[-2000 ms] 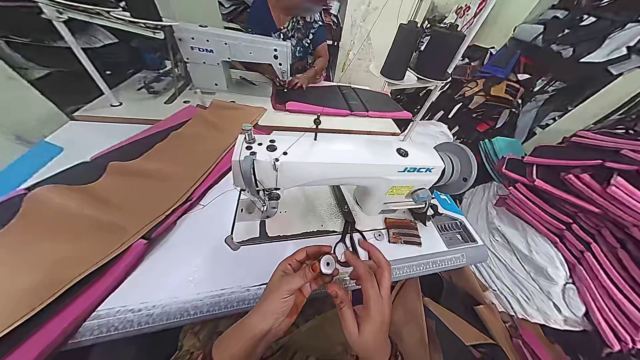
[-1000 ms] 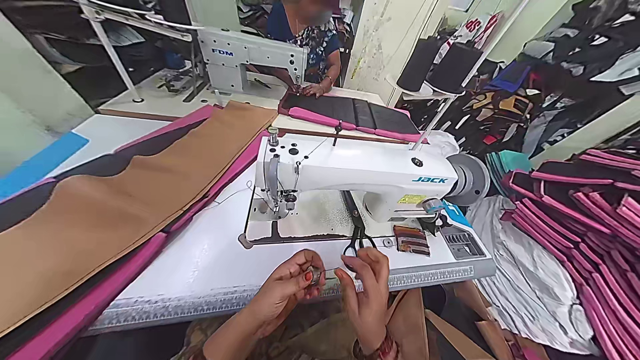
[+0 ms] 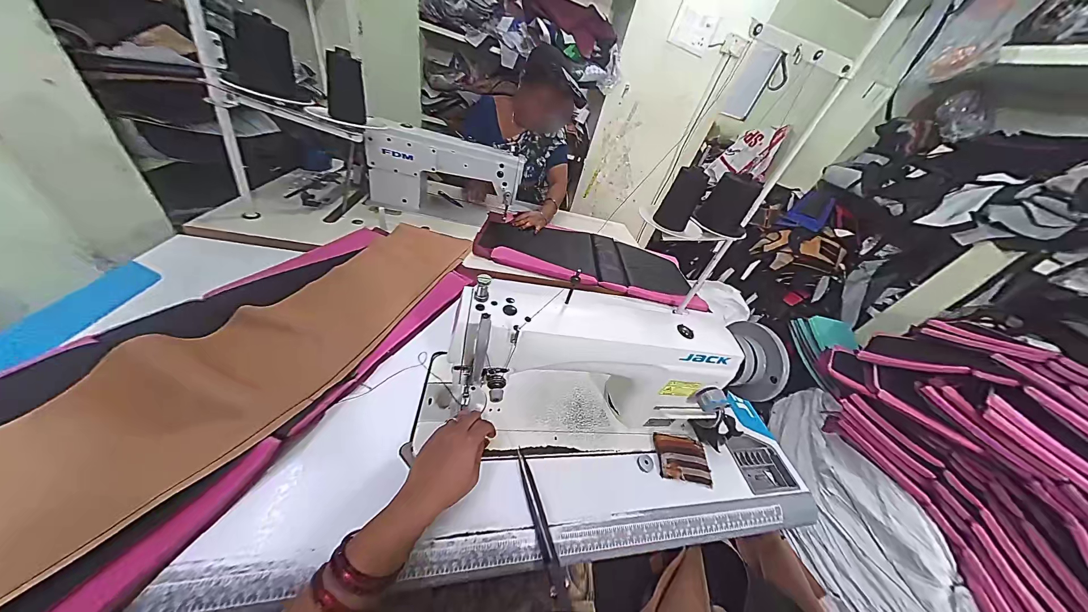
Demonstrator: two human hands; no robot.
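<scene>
My left hand point(image 3: 455, 450), with red bangles at the wrist, is at the needle area of the white Jack sewing machine point(image 3: 612, 340), its fingertips just below the needle bar; whether they hold anything is hidden. A loose thread runs left from there. Black-bladed scissors point(image 3: 535, 510) lie across the table's front edge, tips toward the machine. At the lower right a forearm point(image 3: 778, 565) shows below the table edge, and my right hand is hidden. A small metal disc point(image 3: 645, 463) and a pack of brown and dark strips point(image 3: 682, 460) lie right of the scissors.
Tan and black panels with pink edging point(image 3: 255, 340) cover the left side. A pile of pink-edged black pieces point(image 3: 977, 425) stands at right. Across the table, a person point(image 3: 527, 144) works at an FDM sewing machine point(image 3: 442, 161) on a black panel point(image 3: 586, 255). Thread cones point(image 3: 680, 200) stand behind.
My left hand has moved from in front of the machine, where both hands were together, to the needle area. My right hand has gone out of sight. The scissors have moved toward the front edge.
</scene>
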